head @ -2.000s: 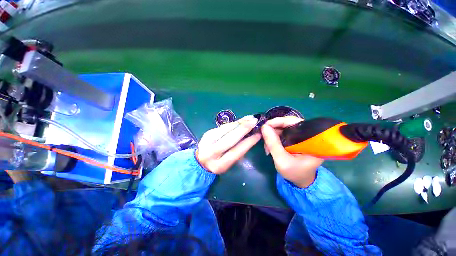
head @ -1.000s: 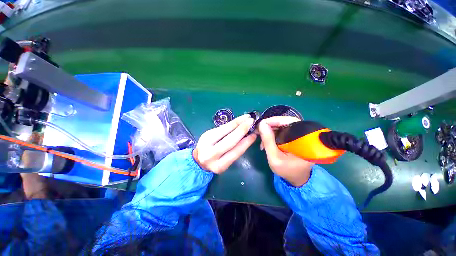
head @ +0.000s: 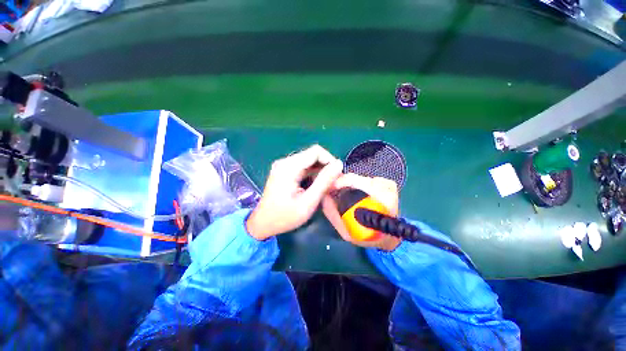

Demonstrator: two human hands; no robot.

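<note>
My right hand (head: 374,199) is closed around a black-and-orange electric screwdriver (head: 364,218). Its black cord runs off to the lower right. My left hand (head: 292,192) is beside it, with its fingertips bent and touching the right fingertips. A small dark thing shows between the left fingers, mostly hidden, so I cannot tell if it is a round unit. The driver bit is hidden by the fingers. A round screw dish (head: 376,163) with a mesh-like bottom lies just beyond my right hand.
A round unit (head: 407,95) lies on the green belt. At left are a clear plastic bag (head: 209,179) and a blue box (head: 127,175) with orange tube. At right are a metal bar (head: 570,110), white paper (head: 506,179), a dark round tray (head: 547,192), loose parts (head: 611,188) and white ovals (head: 581,236).
The screwdriver has swung more upright, its cord end coming nearer my body. Both hands have drawn in and the dish is uncovered. The unit on the belt has shifted left in view.
</note>
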